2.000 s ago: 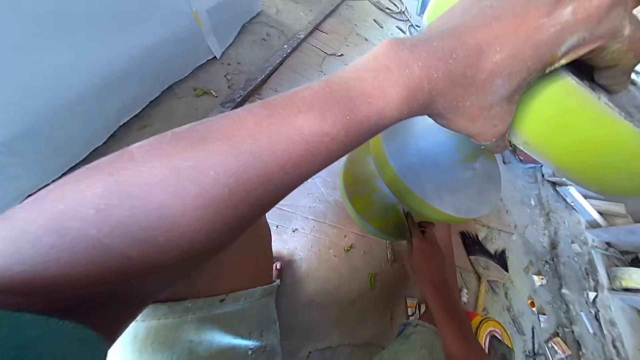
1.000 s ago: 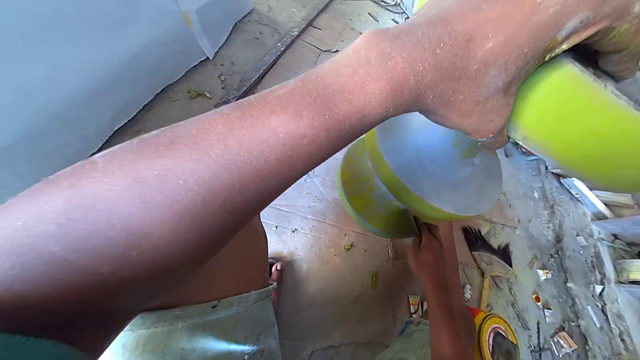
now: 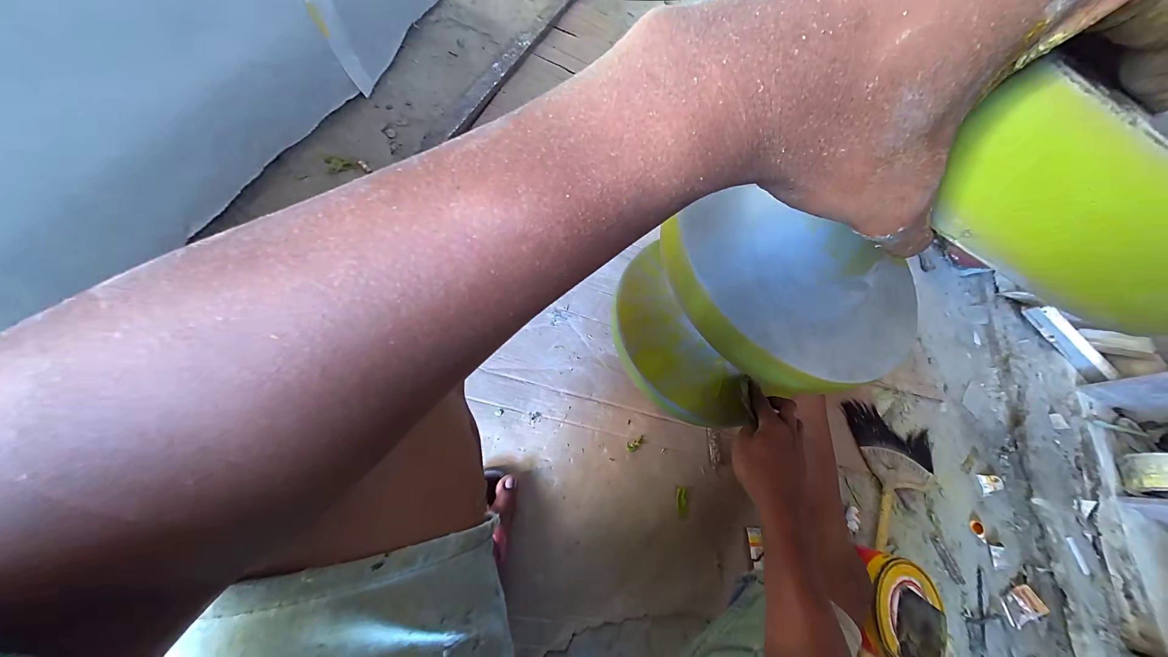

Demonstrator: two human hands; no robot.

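Note:
My left arm crosses the view from lower left to upper right. My left hand (image 3: 876, 119) grips the edge of a lime-green rounded object (image 3: 1049, 201) at upper right; its fingers are partly cut off by the frame. Below it are two stacked round flared parts: a grey-white disc face with a green rim (image 3: 803, 292), and a yellow-green flared part (image 3: 675, 338) behind it. How they join the lime-green object is hidden. My right hand (image 3: 771, 438) pinches a small dark thin piece (image 3: 748, 401) against the lower green part, near where the two rims meet.
A black-bristled brush (image 3: 890, 447) and a yellow-and-red round container (image 3: 903, 593) are on the floor at lower right. Scraps and wood pieces (image 3: 1068, 342) litter the right side. A grey sheet (image 3: 164, 119) fills the upper left, beside a dark strip (image 3: 502, 73).

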